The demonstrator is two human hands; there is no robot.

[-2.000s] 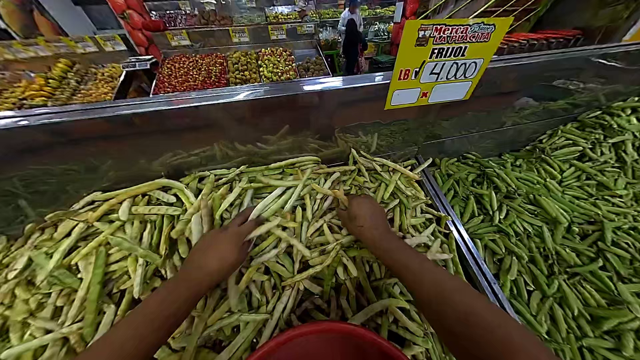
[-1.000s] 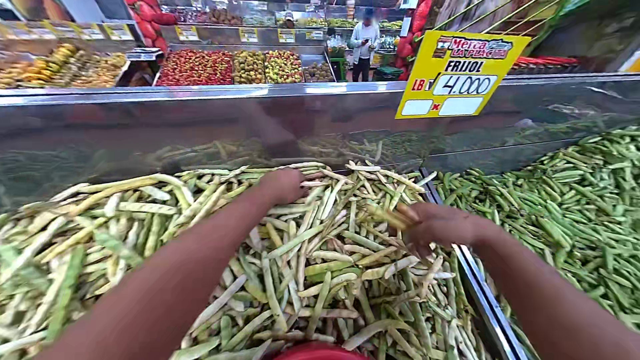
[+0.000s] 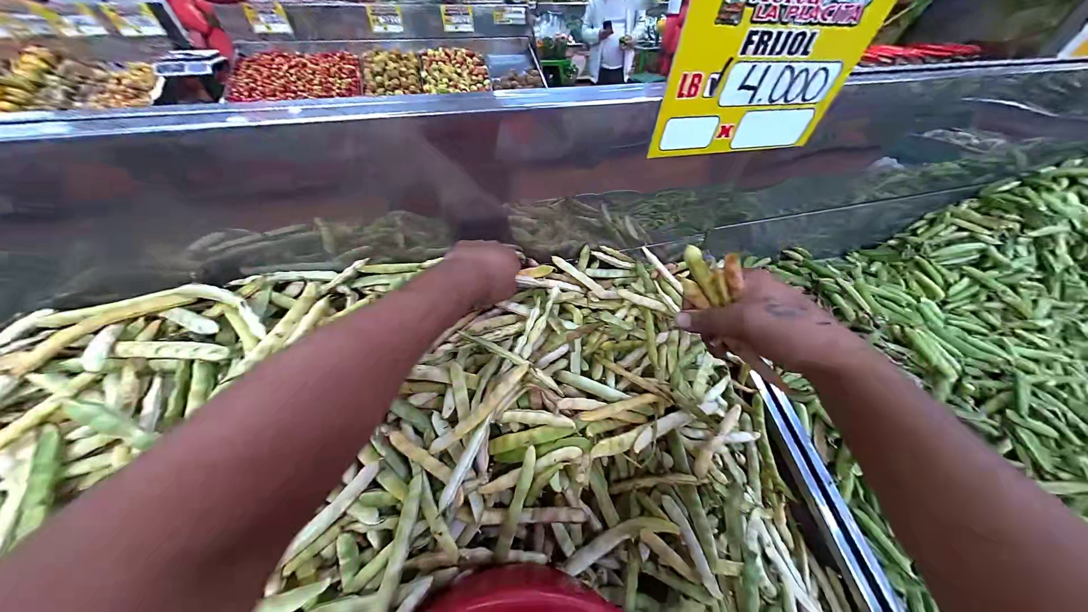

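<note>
Pale green and cream bean pods [image 3: 527, 425] lie heaped in a metal display bin. My left hand [image 3: 486, 270] reaches to the far edge of the heap, by the bin's back wall; its fingers are hidden, so its hold cannot be seen. Over the heap's right side, near the divider, my right hand [image 3: 752, 319] is closed on several yellowish and brown bean pods [image 3: 710, 276] that stick up from its fingers. The rim of a red container [image 3: 518, 591] shows at the bottom centre, below both hands.
A metal divider [image 3: 829, 501] separates the heap from greener pods [image 3: 977, 340] at the right. Behind runs the bin's metal back wall [image 3: 297, 178], with a yellow price sign [image 3: 765, 76] on it. Beyond are fruit trays [image 3: 293, 76] and a standing person [image 3: 610, 38].
My left hand has moved from the middle of the heap to its back edge. My right hand has moved right, towards the divider, and now shows pods in its grasp.
</note>
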